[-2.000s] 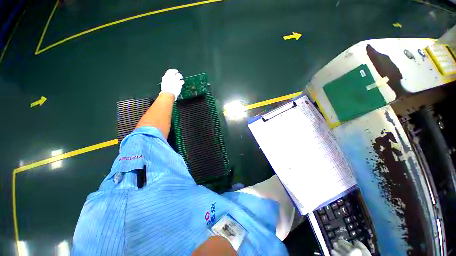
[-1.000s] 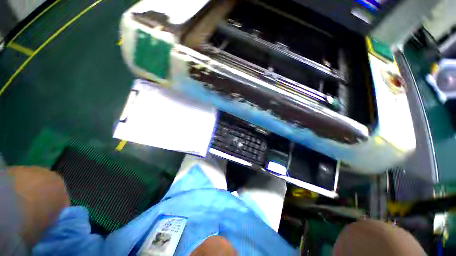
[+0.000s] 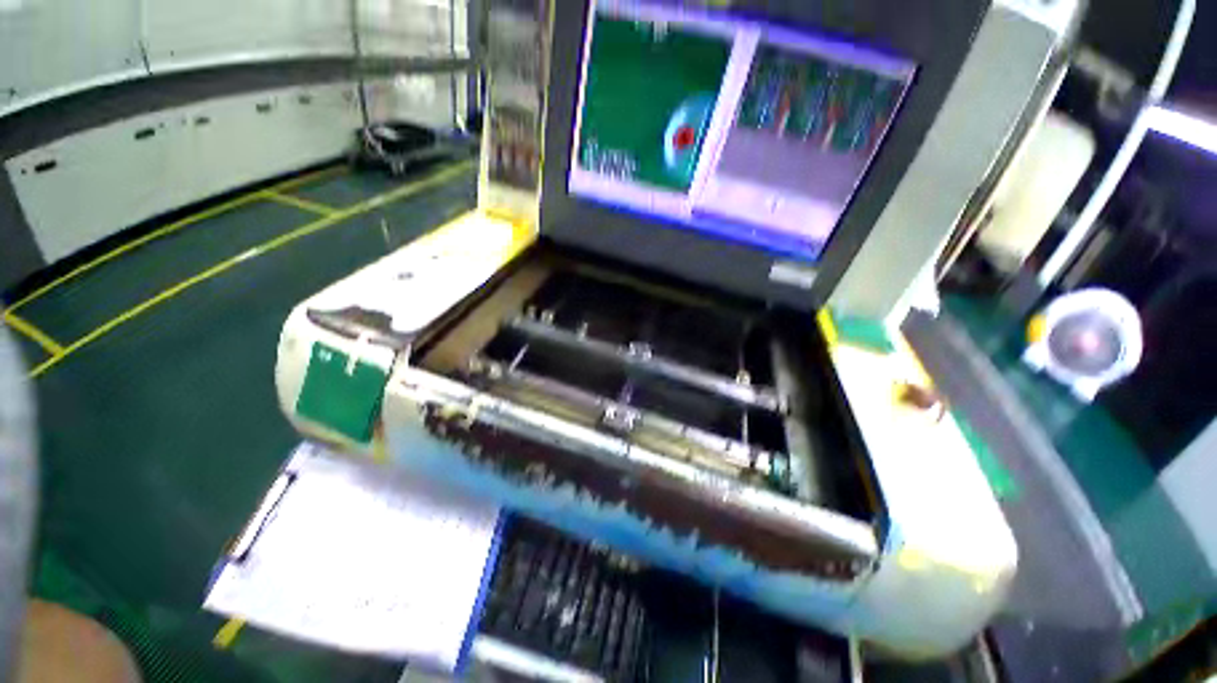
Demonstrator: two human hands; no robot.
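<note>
The AOI machine (image 3: 934,560) fills the middle of the view, with worn paint along its front edge. Silver clamp rails (image 3: 641,354) cross its dark open bay. The monitor (image 3: 747,127) above shows a green board image at left and a component window at right. A clipboard with a printed sheet (image 3: 360,554) lies at the lower left, beside the black keyboard (image 3: 561,600). Neither of my hands is in view; only a blurred bare part of an arm shows at the bottom left corner.
A flat green piece (image 3: 340,391) is on the machine's left front corner. A red button (image 3: 917,395) is on the right shoulder. A grey conveyor (image 3: 1028,454) runs along the right, with a round white device (image 3: 1090,343) beyond. A wheeled cart (image 3: 398,140) stands behind at left.
The view has swung from the floor rack at left to the machine and its monitor. My gloved left hand, earlier at a board on the rack, and my gloved right hand near the keyboard have left view.
</note>
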